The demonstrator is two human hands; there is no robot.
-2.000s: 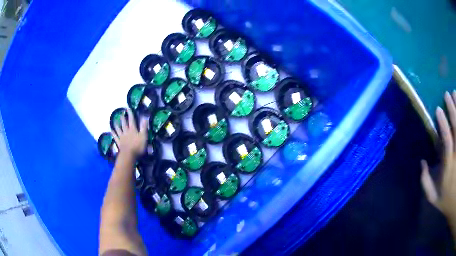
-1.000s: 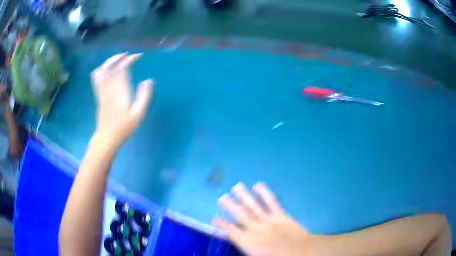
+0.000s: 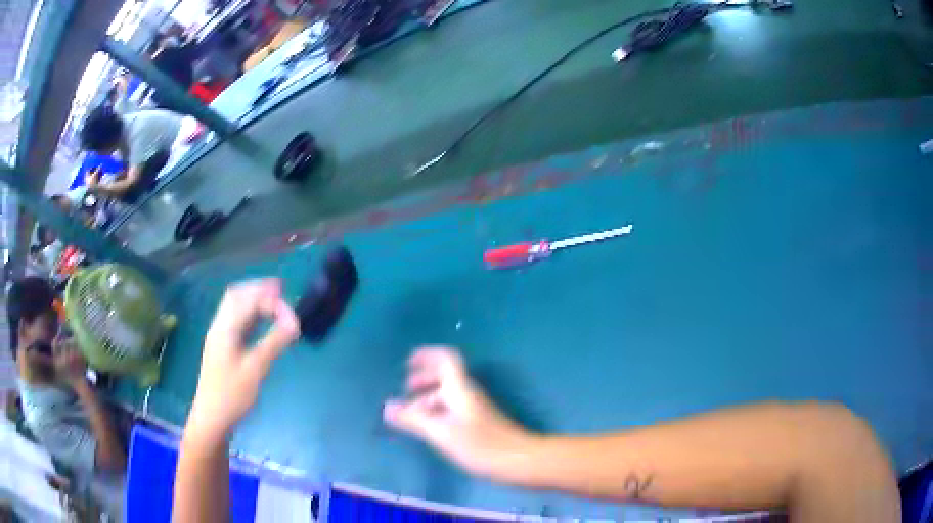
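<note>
A blurred black rounded object [image 3: 327, 294], probably a housing, appears tilted over the teal mat [image 3: 716, 306], left of centre. My left hand [image 3: 240, 352] is beside it, with thumb and fingers curled close to its left edge. Blur hides whether they grip it. My right hand [image 3: 445, 409] is over the mat at lower centre, fingers bent and apart from the thumb, with nothing seen in it. A screwdriver [image 3: 520, 253] with a red handle lies on the mat beyond my hands, its shaft pointing right.
A black cable [image 3: 665, 31] and black round pieces [image 3: 298, 156] lie on the dark green strip beyond the mat. A green fan [image 3: 113, 317] stands at left, near a seated person [image 3: 61, 409]. Another person bends over at upper left. Blue crate edges [image 3: 189, 475] show along the bottom.
The view has shifted left and further up the bench. The black object now shows beside my left hand. Both hands' fingers, spread before, are now curled.
</note>
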